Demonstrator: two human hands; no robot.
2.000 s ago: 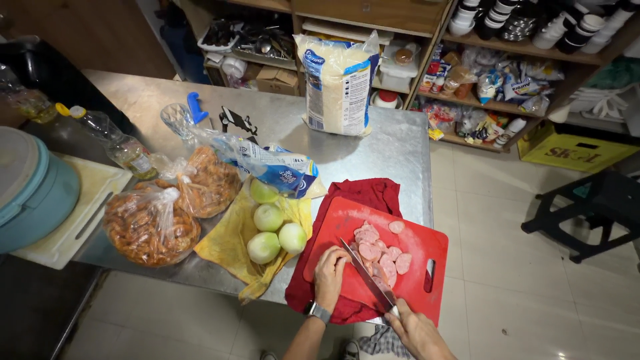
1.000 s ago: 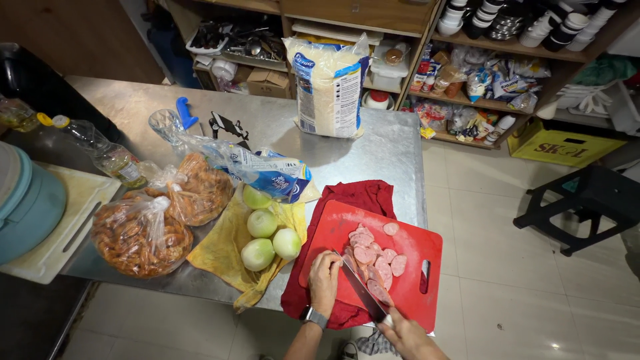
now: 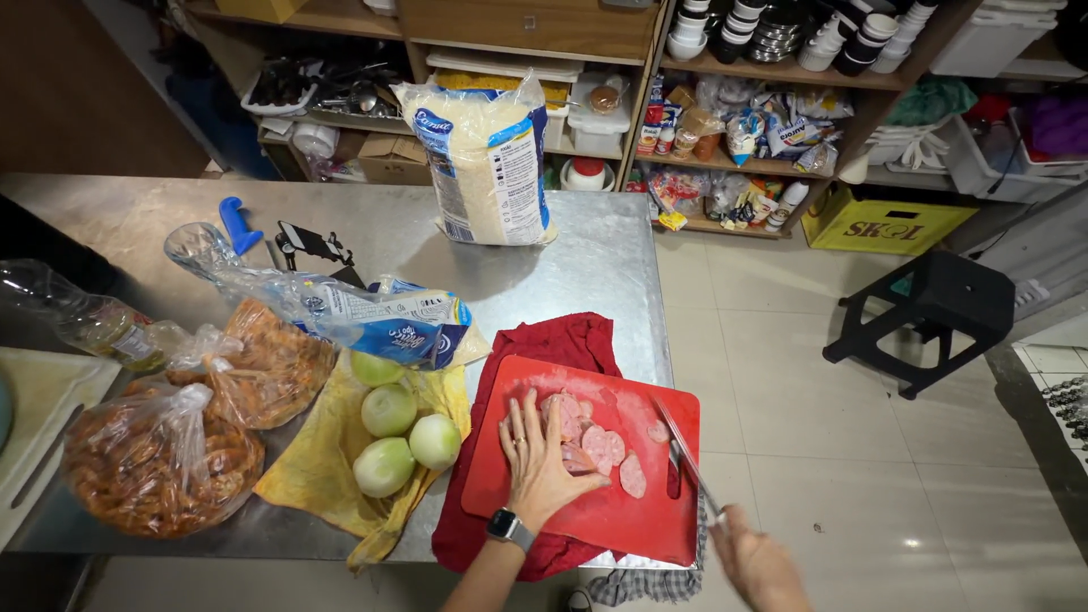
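Note:
My left hand (image 3: 544, 463), with a ring and a watch on the wrist, lies spread over the left part of the sausage slices (image 3: 602, 446). Its fingers are apart, touching the slices. The slices rest on a red plastic cutting board (image 3: 569, 518), which sits on a red cloth (image 3: 578, 336). My right hand (image 3: 752, 552), slightly blurred, is closed around the handle of a kitchen knife (image 3: 687, 455). The blade points up and left over the board's right side, beside the handle slot, near one separate slice. Peeled onions (image 3: 388, 410) lie on a yellow cloth (image 3: 310, 463) left of the board.
The steel table (image 3: 595, 246) holds bags of orange-brown food (image 3: 161, 467), an empty-looking plastic bag (image 3: 374, 319), a full bag of white grain (image 3: 489, 161), a blue-handled tool (image 3: 238, 225) and a plastic bottle (image 3: 93, 319). Right of it stand a black stool (image 3: 943, 297) and a yellow crate (image 3: 884, 223).
My right hand has moved right with the knife, away from the slices. My left hand, earlier bent beside the blade at the board's left, is now spread over the slices.

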